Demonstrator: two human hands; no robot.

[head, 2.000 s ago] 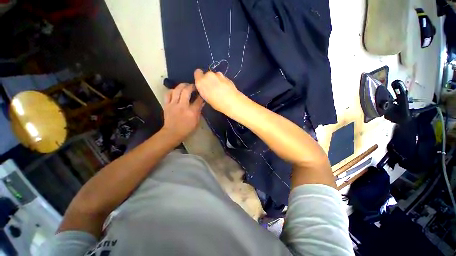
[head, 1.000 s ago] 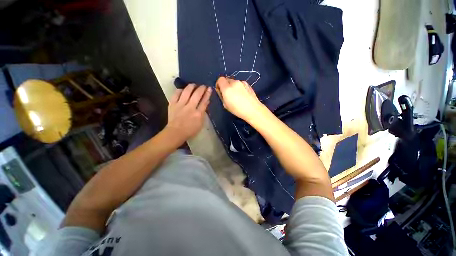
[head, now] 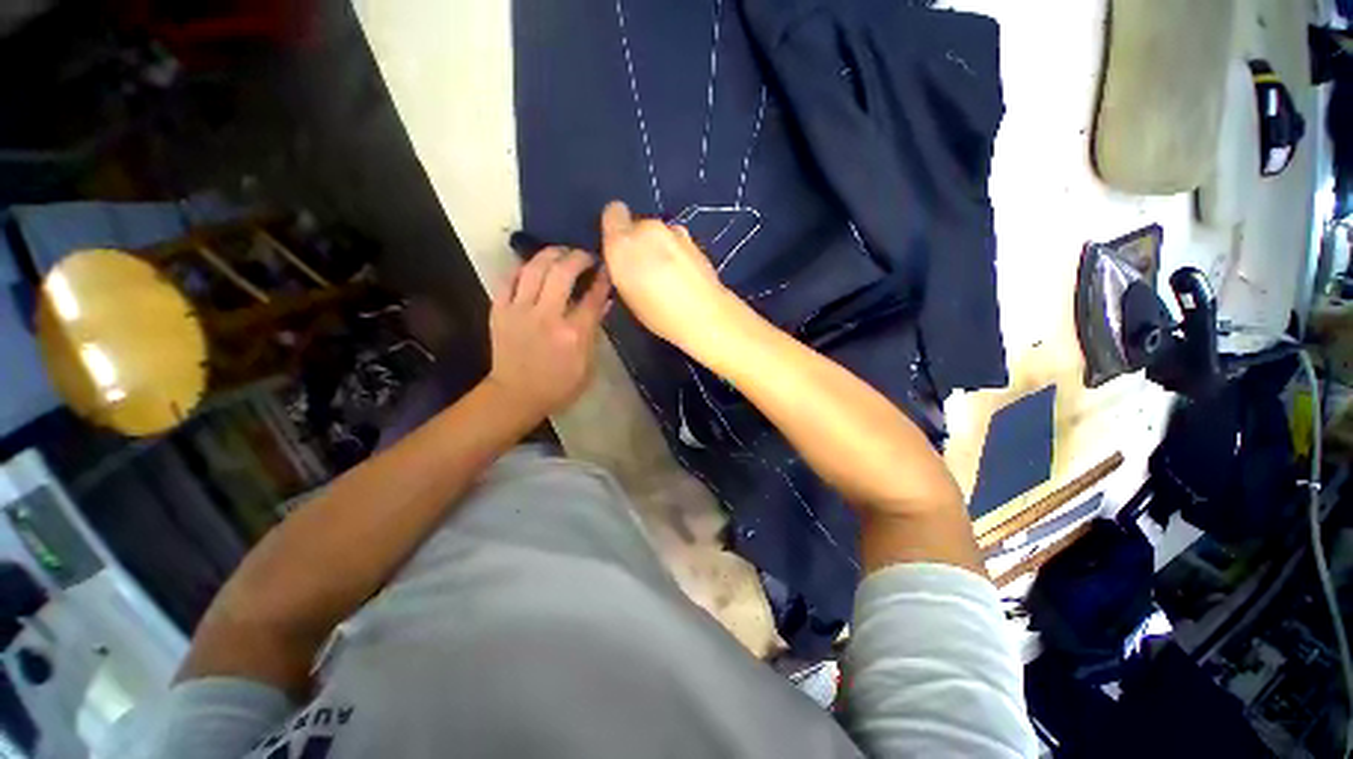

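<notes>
The dark jacket cloth (head: 579, 134) lies on the cream table with white dashed basting lines on it. My left hand (head: 546, 329) is on the cloth's near edge, fingers bent over a raised dark fold. My right hand (head: 653, 274) is beside it, thumb and fingertips closed together at the same edge. A white thread (head: 742, 217) forms a loose loop on the cloth beside my right hand. No needle can be made out.
An iron (head: 1116, 309) stands right of the cloth, below a long beige pad (head: 1165, 97). A slate-blue oblong (head: 1015, 448) and brown sticks (head: 1051, 500) lie nearer me. A round yellow stool (head: 122, 341) is at the left, below the table.
My right hand has come back toward my left hand after being a little farther apart. The thread loop has widened since the earliest frame. The view has shifted slightly.
</notes>
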